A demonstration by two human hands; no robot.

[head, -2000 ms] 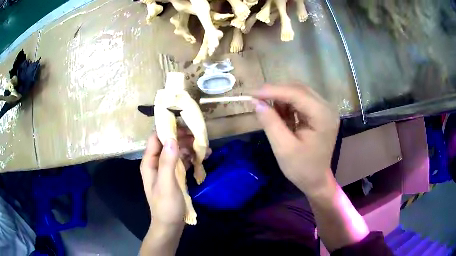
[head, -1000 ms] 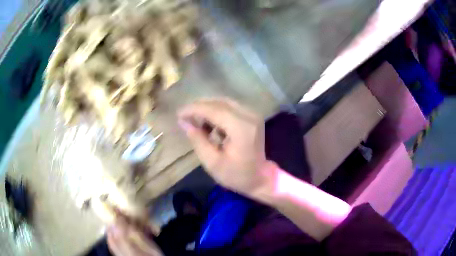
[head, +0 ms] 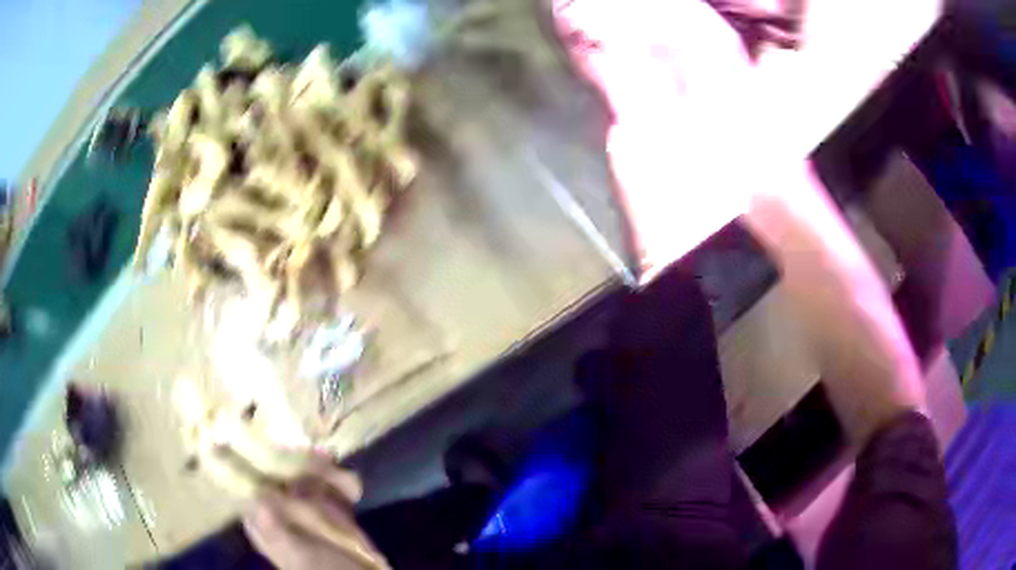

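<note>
My left hand (head: 306, 518), blurred at the bottom left, holds a beige lower body (head: 251, 445) near the bench edge. My right hand (head: 746, 145) reaches into the bright pink-white glow of the heating box (head: 680, 134) at the upper right. It is washed out, so its fingers and anything in them cannot be made out. Dark ragged pieces (head: 769, 22) show at the top of the glow. The white glue dish (head: 334, 347) stands on the bench, blurred. I cannot make out the applicator.
A pile of beige legs (head: 279, 184) lies behind the dish, beside the green conveyor (head: 67, 251). A dark piece (head: 91, 421) lies at the left. An open carton (head: 769, 362) and a purple ribbed crate (head: 986, 479) are at the right. A blue stool (head: 540, 490) is below.
The view has swung right. My right hand has left the dish area, without the pale stick seen in it earlier, and moved up right into the glow. My left hand keeps the legs, lower left.
</note>
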